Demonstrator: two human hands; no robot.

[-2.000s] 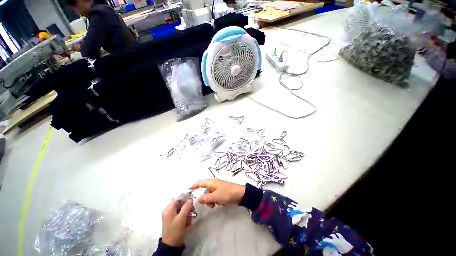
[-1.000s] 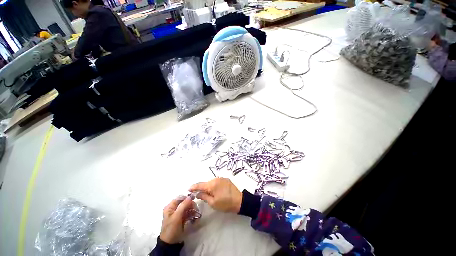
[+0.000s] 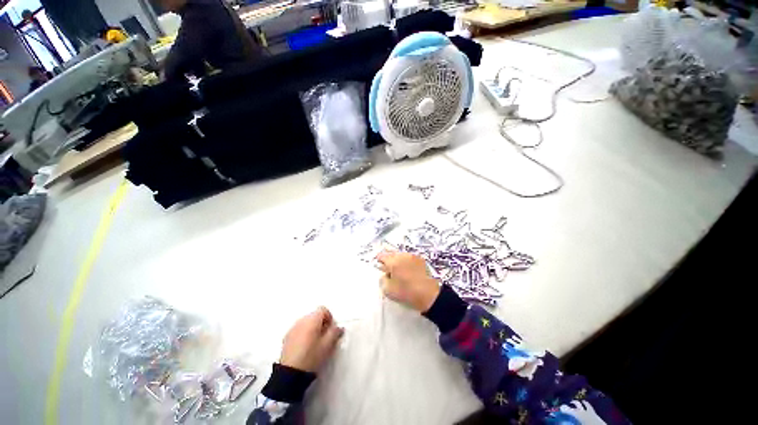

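A loose pile of silver and purplish snap hooks (image 3: 465,264) lies right of centre on the off-white table (image 3: 249,286). My right hand (image 3: 407,278) is at the pile's left edge, fingertips together near a hook; whether it grips one is unclear. My left hand (image 3: 312,339) is lower and to the left, fingers curled; its fingertips are too blurred to show if anything is held. A smaller, paler group of hooks (image 3: 353,221) lies beyond my hands. Several hooks (image 3: 212,392) lie at lower left beside crinkled clear plastic (image 3: 145,340).
A fan (image 3: 422,95), a filled plastic bag (image 3: 339,137) and a black fabric stack (image 3: 258,124) stand at the back. A power strip (image 3: 500,93) with looping cable is right of the fan. A large hardware bag (image 3: 686,104) sits far right. A person (image 3: 212,41) is beyond the fabric.
My hands have moved apart, my right hand up to the hook pile. The piece seen between them no longer shows. The view has shifted, showing more hooks at lower left and a grey bundle at far left.
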